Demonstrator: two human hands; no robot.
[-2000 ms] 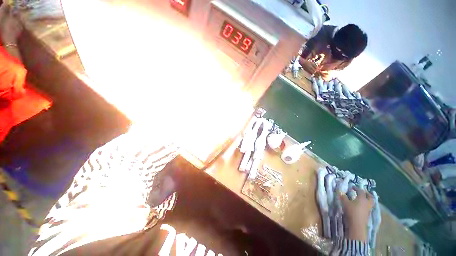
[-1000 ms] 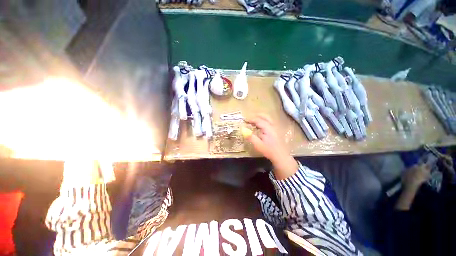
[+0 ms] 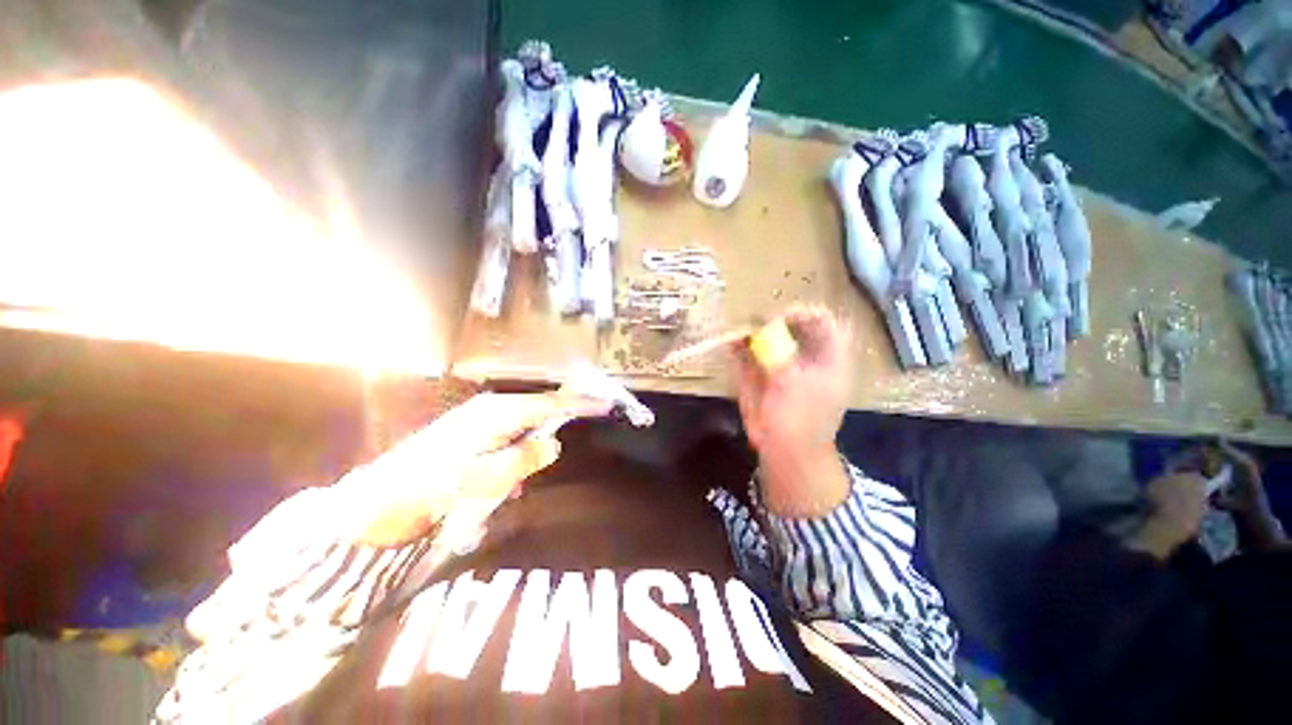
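Observation:
My left hand [image 3: 482, 460], washed out by glare, holds a small white part [image 3: 612, 397] over the bench's front edge. Most of the part is hidden by the fingers. My right hand [image 3: 801, 404], blurred and with a yellow band on a fingertip, pinches a thin pale rod [image 3: 709, 344] that points left towards the part, apart from it. A small pile of thin pins [image 3: 655, 300] lies on the bench behind the hands.
Pale limb parts lie in rows on the tan bench, left [image 3: 560, 184] and right [image 3: 978, 234]. A white nozzle bottle [image 3: 726, 156] and a round container [image 3: 656, 146] stand at the back. Oven glare [image 3: 170, 227] fills the left. Another person's hands [image 3: 1197, 496] work at far right.
The view has swung and come nearer the bench. My right hand has left the pin pile with a thin rod. My left hand has come out of the glare with a white part.

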